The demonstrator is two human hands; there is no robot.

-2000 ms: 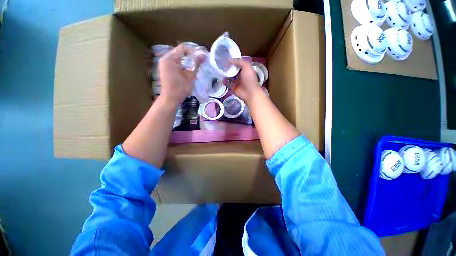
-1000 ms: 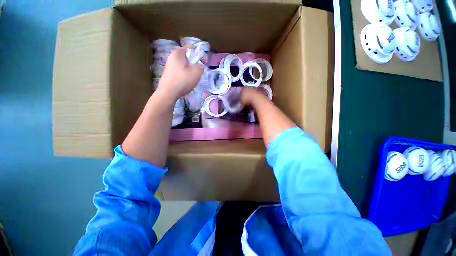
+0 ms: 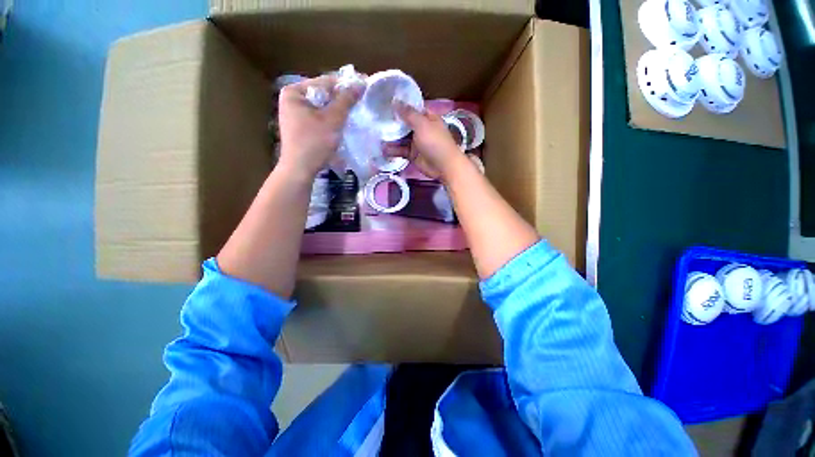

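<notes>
My left hand point(image 3: 310, 123) is closed on a bunched clear poly bag point(image 3: 360, 143) inside the carton point(image 3: 375, 308). My right hand point(image 3: 429, 138) holds a white plastic ring point(image 3: 393, 100) by its lower right edge, right beside the bag. Whether the ring is still partly in the bag is unclear. Below, another white ring point(image 3: 388, 193) lies flat on the pink layer pad point(image 3: 384, 241) with dark windows. More rings point(image 3: 466, 129) lie to the right of my right hand. Bagged rings at the left are partly hidden by my left hand.
The carton's flaps are folded out. Right of it is a green-matted bench point(image 3: 652, 201) with white printed covers point(image 3: 668, 80) on a cardboard sheet point(image 3: 706, 131). A blue parts tray point(image 3: 728, 366) holds a row of similar covers. Blue-green floor point(image 3: 54, 357) lies left.
My right hand has come up from the rings on the pad and now holds a ring beside the bag. Fewer loose rings show. My left hand still grips the bag, slightly shifted.
</notes>
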